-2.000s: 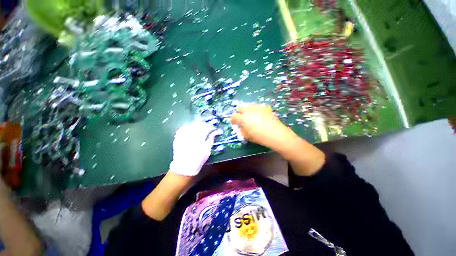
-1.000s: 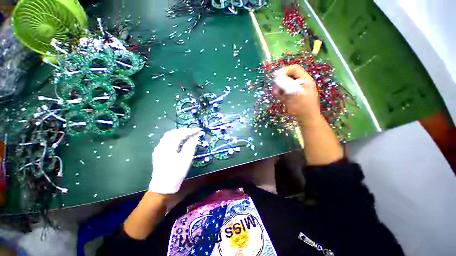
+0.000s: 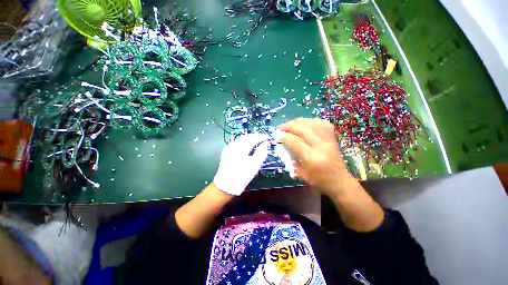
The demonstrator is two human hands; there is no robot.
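A joined ring panel (image 3: 238, 113), green rings with white strips and dark leads at its far edge, lies on the dark green bench top in front of me. My left hand (image 3: 243, 162), in a white glove, lies on its left side with the fingers on the panel. My right hand (image 3: 313, 149), with white wraps on some fingers, is at the panel's right side, its fingertips close to the left ones. Whether a short wire is between the right fingertips is too small to tell. The hands hide the panel's middle. A red heap of short lead wires (image 3: 374, 114) lies to the right.
Stacked ring assemblies (image 3: 149, 89) lie left of centre, darker loose ones (image 3: 71, 139) farther left. A lime basket (image 3: 100, 15) and clear packaging (image 3: 28, 47) are behind them, an orange bin (image 3: 14, 156) at far left. More rings (image 3: 306, 6) lie at the far edge. White specks are scattered about.
My right hand has moved left from over the red wire heap back to the ring panel. My left hand has stayed on the panel. The whole view has shifted.
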